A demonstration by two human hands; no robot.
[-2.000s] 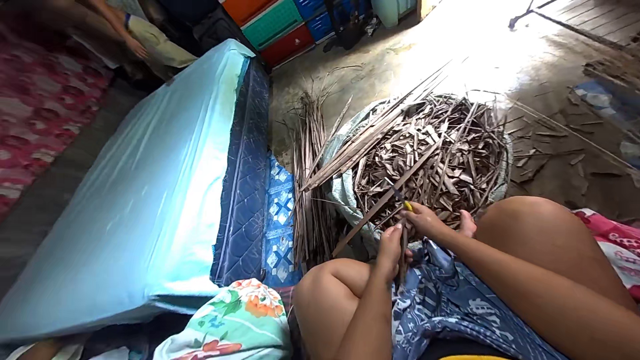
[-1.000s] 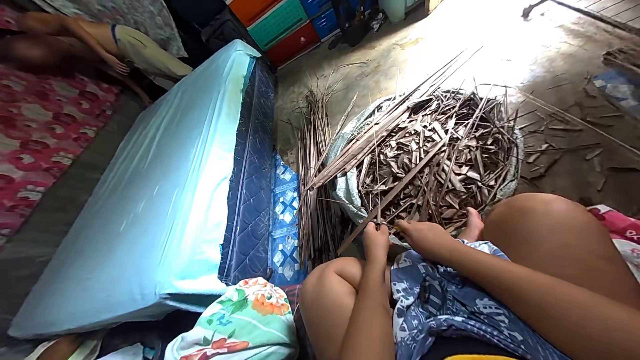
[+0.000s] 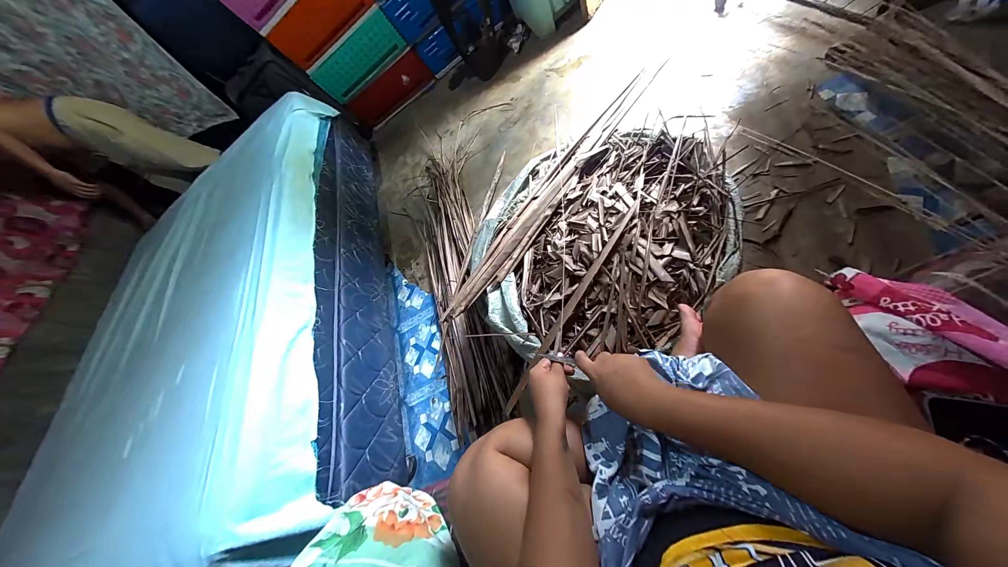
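My left hand (image 3: 549,386) is closed on a thin dry leaf strip (image 3: 561,359) near the close rim of a woven plastic sack (image 3: 508,303). My right hand (image 3: 622,378) is beside it, fingers together at the strip's other side; whether it also holds a small blade is too small to tell. The open sack is full of short cut pieces of dried leaf (image 3: 630,228). Long dried leaf strips (image 3: 543,220) lie across its left rim, and a bundle of long strips (image 3: 453,236) lies on the floor left of the sack.
A mattress (image 3: 346,315) with a light blue sheet stands at the left, and another person (image 3: 75,185) bends beyond it. Plastic drawers (image 3: 358,55) are at the back. Scattered leaf pieces (image 3: 776,189) lie right of the sack; a pink cloth (image 3: 929,331) is by my knee.
The yellow-handled tool seen at my right hand two seconds ago no longer shows clearly. Both hands have moved slightly; the other person's arm has come down.
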